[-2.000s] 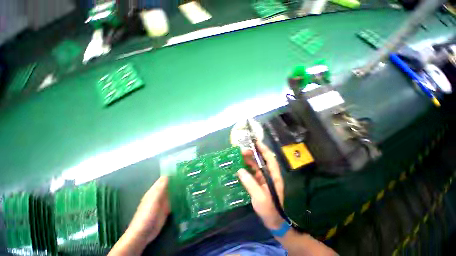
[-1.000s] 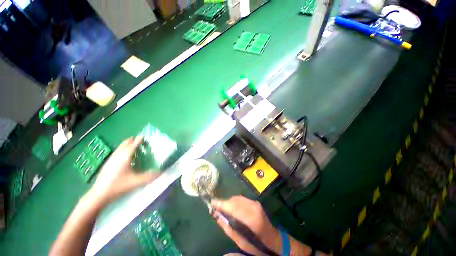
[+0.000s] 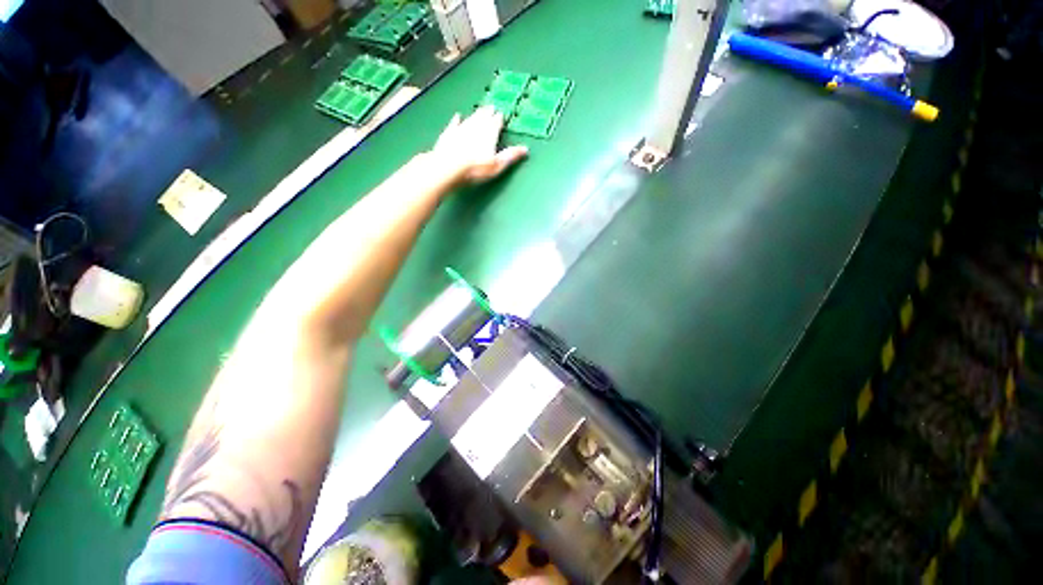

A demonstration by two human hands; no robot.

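Note:
A green PCB panel (image 3: 540, 105) lies on the bright green strip at the upper middle. My left hand (image 3: 471, 151) reaches far forward to its left edge, with the fingertips over or against that edge and the thumb spread away; it does not grip the panel. Only a small bit of my right hand (image 3: 538, 581) shows at the bottom edge, and what it holds is hidden. The cream parts tub (image 3: 368, 558) with silvery contents is cut off at the bottom, beside my left forearm.
A bulky box with a white label (image 3: 512, 417) stands at the lower middle, a solder reel (image 3: 440, 331) behind it. A metal post (image 3: 683, 86) rises right of the panel. Another panel (image 3: 124, 463) lies lower left; stacked panels (image 3: 361, 88) lie upper left. A blue tool (image 3: 801, 66) lies upper right.
My left hand has let go of the blurred panel near the tub and stretched forward to the far panel. My right hand has dropped almost out of view. The view has shifted.

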